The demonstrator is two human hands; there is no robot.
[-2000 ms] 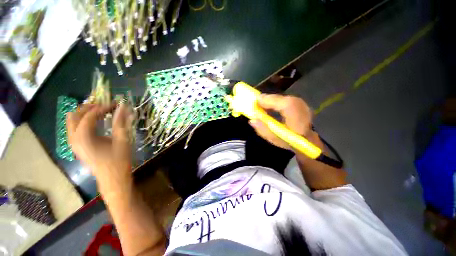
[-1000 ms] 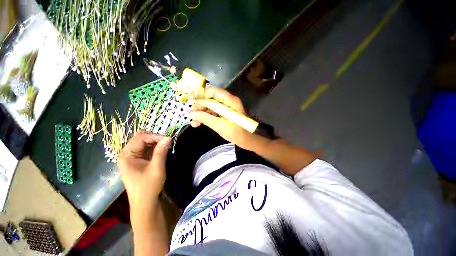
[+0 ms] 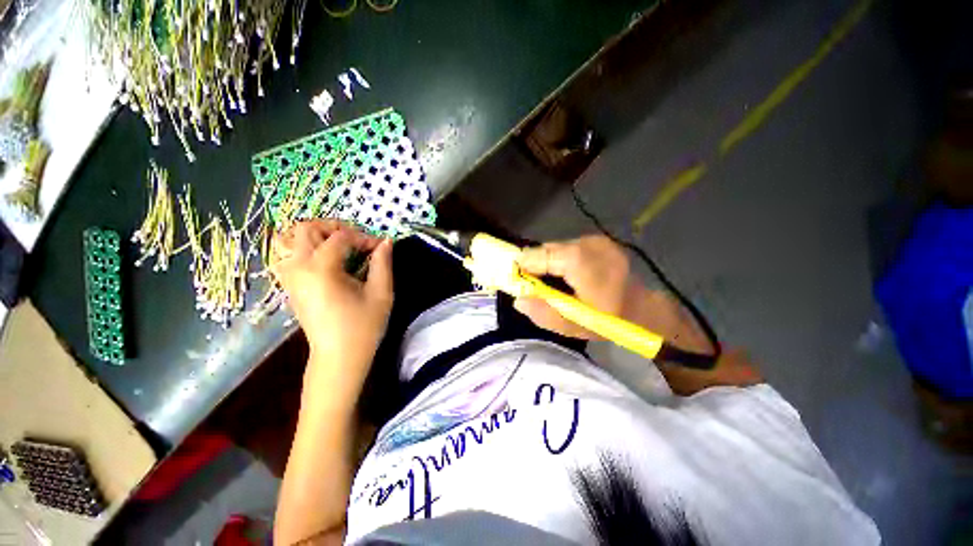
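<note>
My right hand (image 3: 585, 279) holds the yellow soldering iron (image 3: 565, 304); its dark tip points left at the lower right corner of the green circuit board panel (image 3: 368, 160). My left hand (image 3: 336, 272) is at the panel's near edge, thumb and fingers close together over wires; whether it pinches a wire cannot be told. Thin yellow-white wires lie across the panel's left part. Loose lead wires (image 3: 219, 267) lie in small piles left of my left hand.
A tangled mass of wired boards (image 3: 197, 53) lies at the far left. White scraps (image 3: 322, 103) lie beyond the panel. A green PCB strip (image 3: 105, 296) and cardboard (image 3: 75, 405) with a dark part block (image 3: 56, 477) are at left. The black cord (image 3: 683, 304) hangs at right.
My right hand and the iron have moved right and down from over the panel, uncovering it. My left hand stays at the near edge. The wired boards and strip sit further left and up in view.
</note>
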